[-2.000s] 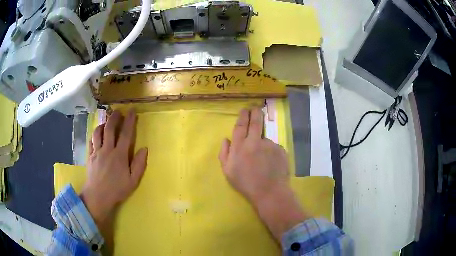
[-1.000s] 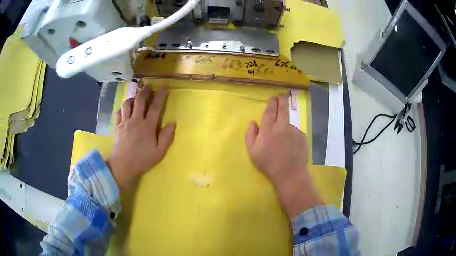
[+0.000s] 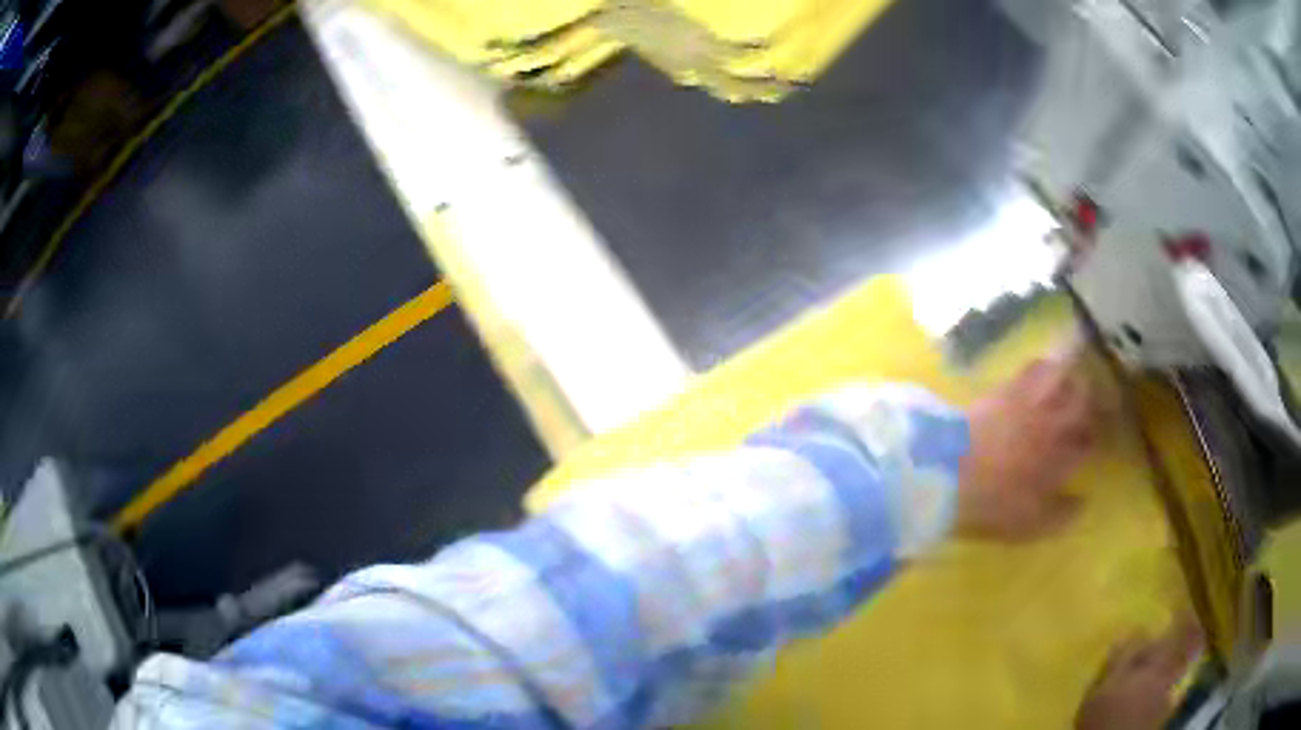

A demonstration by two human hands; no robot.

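A yellow panel [image 3: 985, 628] lies on the machine table, with one corner reaching left under my forearm. My left hand [image 3: 1034, 442] rests on it near the clamp bar, blurred, thumb apart from the fingers, palm down. My right hand [image 3: 1134, 685] shows only in part at the lower right, on the panel by the clamp bar; its fingers are too blurred to read. The yellow-brown clamp bar [image 3: 1191, 492] runs steeply down the right side, just beyond both hands.
The white machine head [image 3: 1163, 186] with red marks is at the upper right, the white lamp [image 3: 1227, 328] beside it. A stack of cut panels [image 3: 799, 36] lies at the top. The white table edge [image 3: 557, 271] borders a dark floor with a yellow line [image 3: 286, 388]. Grey equipment [image 3: 57, 571] stands lower left.
The view has swung left and tilted, bringing the floor and table edge in; the screen has left the picture. Both hands stay by the clamp bar, now at the right side of view.
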